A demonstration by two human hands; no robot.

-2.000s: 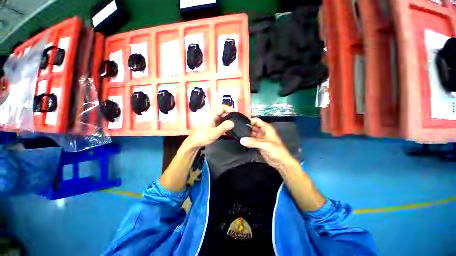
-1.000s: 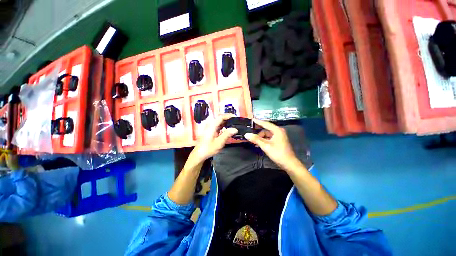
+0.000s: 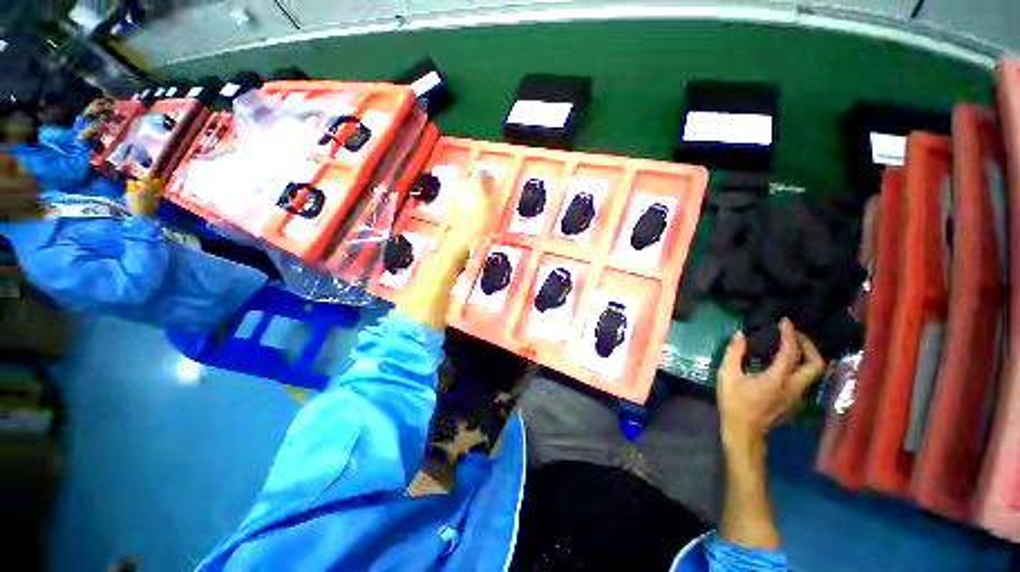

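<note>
An orange-red foam tray (image 3: 660, 285) lies in front of me, with black looped watches (image 3: 611, 327) on white slips in its pockets. My left hand (image 3: 456, 240) is over the left-middle part of the tray and covers part of the second column. Its fingertips are blurred, so I cannot tell whether it holds a watch. My right hand (image 3: 766, 374) is at the front edge of the foam insert pile (image 3: 777, 246), right of the tray. Its thumb and fingers are around a dark foam insert (image 3: 762, 345).
Stacked trays under clear plastic film (image 3: 246, 162) stand at the left. Tilted tray stacks (image 3: 923, 324) stand at the right. Black boxes with white labels (image 3: 727, 125) line the back. A blue stool (image 3: 274, 335) and a person in blue sleeves (image 3: 101, 263) are at the left.
My hands have parted from the watch they held together, left hand to the tray, right hand to the foam. The formerly empty third back pocket now shows a watch. The view has turned.
</note>
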